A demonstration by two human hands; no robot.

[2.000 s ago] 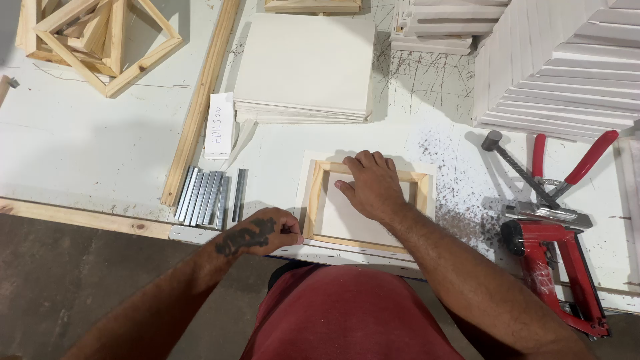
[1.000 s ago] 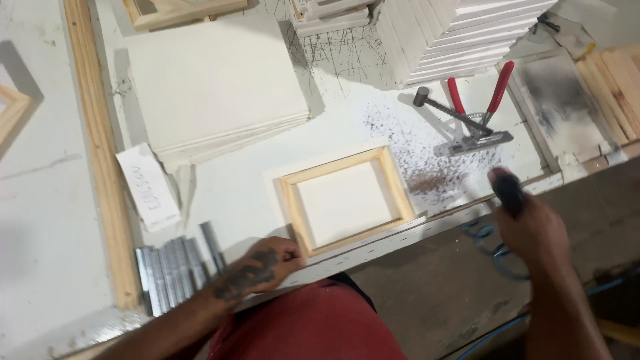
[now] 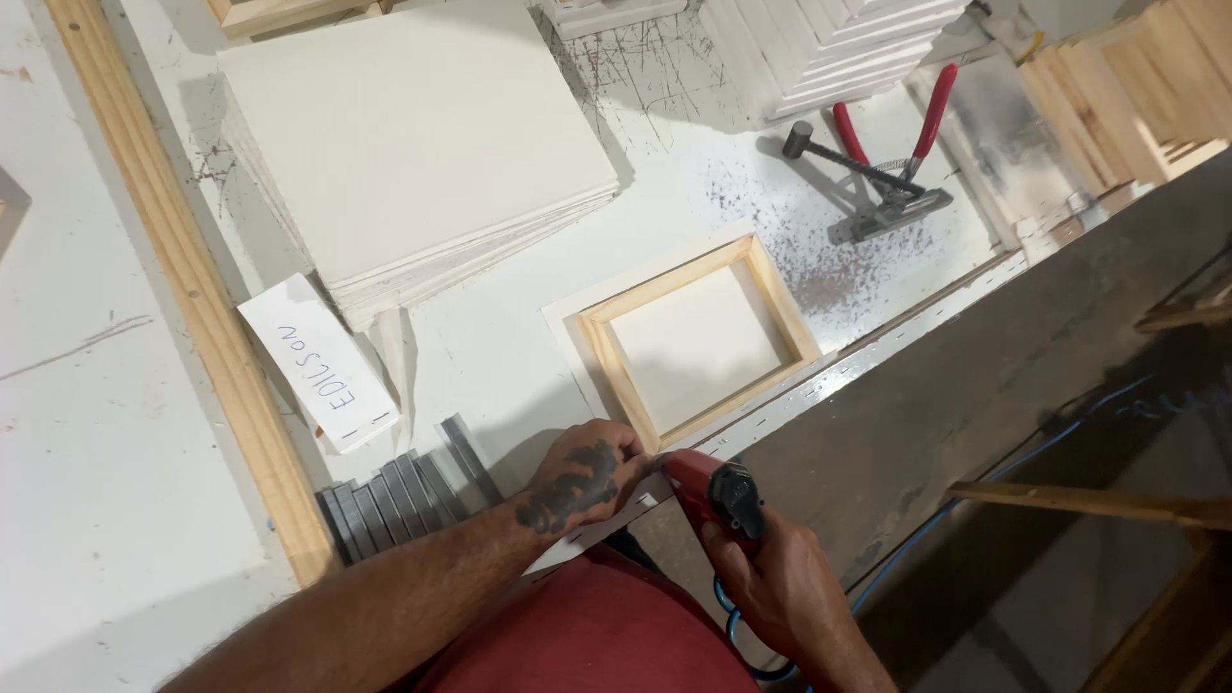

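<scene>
A small pinewood frame (image 3: 695, 421) lies on a white canvas sheet (image 3: 576, 339) at the table's front edge. My left hand (image 3: 589, 474) is at the frame's near left corner, its fingers bent there; whether they pinch the canvas edge is hard to see. My right hand (image 3: 770, 577) grips a red and black staple gun (image 3: 707, 491), whose nose is at that same corner, close to my left fingertips. A blue air hose (image 3: 736, 626) hangs below the gun. Strips of staples (image 3: 395, 505) lie left of my left hand.
A stack of white canvas sheets (image 3: 414, 144) lies behind, beside a small box (image 3: 322, 366) with handwriting. A long wooden strip (image 3: 192, 289) runs along the left. Red-handled canvas pliers (image 3: 890, 217) and a hammer (image 3: 798, 140) lie back right. Wooden bars (image 3: 1107, 106) are at far right.
My right hand, first on the frame and then off to the right with a dark-handled tool, is now at the frame's near left corner with the staple gun. The view has turned.
</scene>
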